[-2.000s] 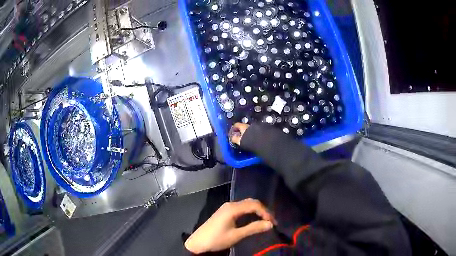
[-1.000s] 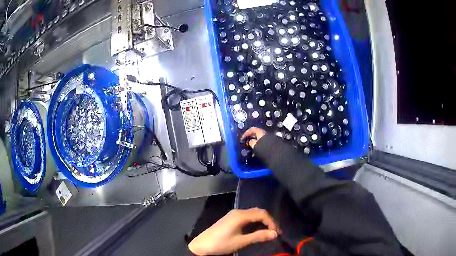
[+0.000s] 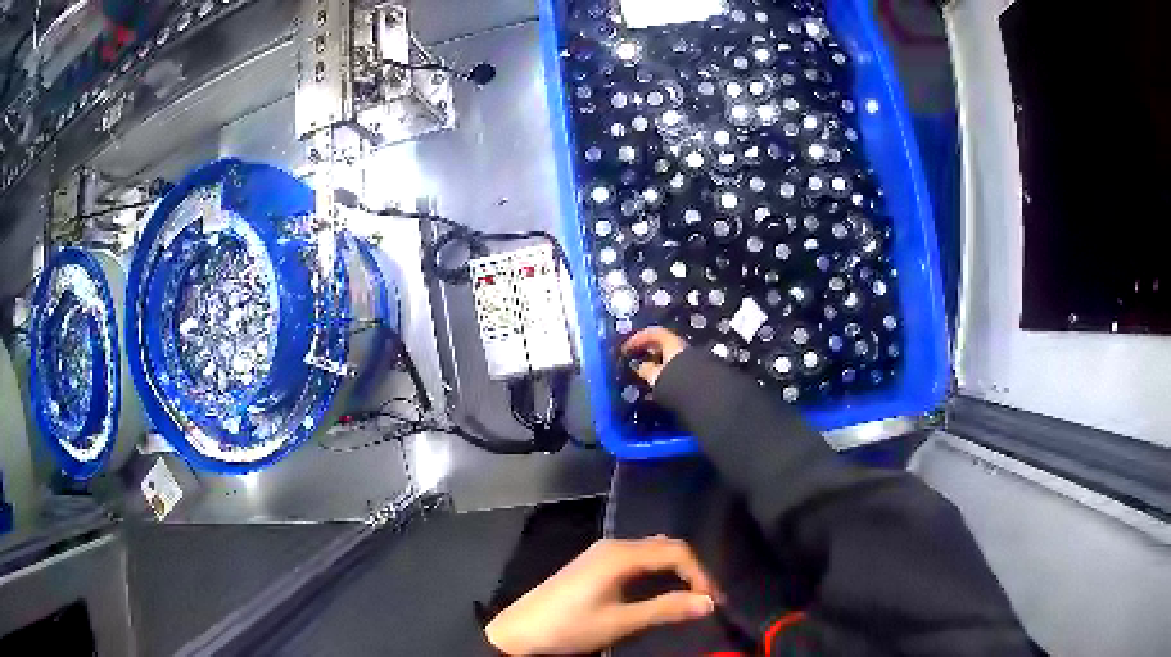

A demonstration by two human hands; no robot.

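A large blue bin (image 3: 927,244) holds many small black round parts (image 3: 758,193) with pale or shiny centres. My right hand (image 3: 652,353) is inside the bin at its near left corner, fingers bent down among the parts. A dark part shows at its fingertips, but whether it is gripped cannot be told. My left hand (image 3: 604,597) is below the bin, outside it, at the bottom of the picture. Its fingers are curved with a gap to the thumb, and it looks empty.
A small white piece (image 3: 749,320) and a white label or sheet (image 3: 670,10) lie on the parts. Left of the bin are a labelled controller box (image 3: 524,315) with black cables, two blue-rimmed bowl feeders (image 3: 144,321) and a metal track bracket (image 3: 328,77). A white frame stands at right.
The view has shifted, so the bin sits further right and the white sheet at its top now shows. My right hand stays in the bin's near left corner; my left hand keeps its curved pose.
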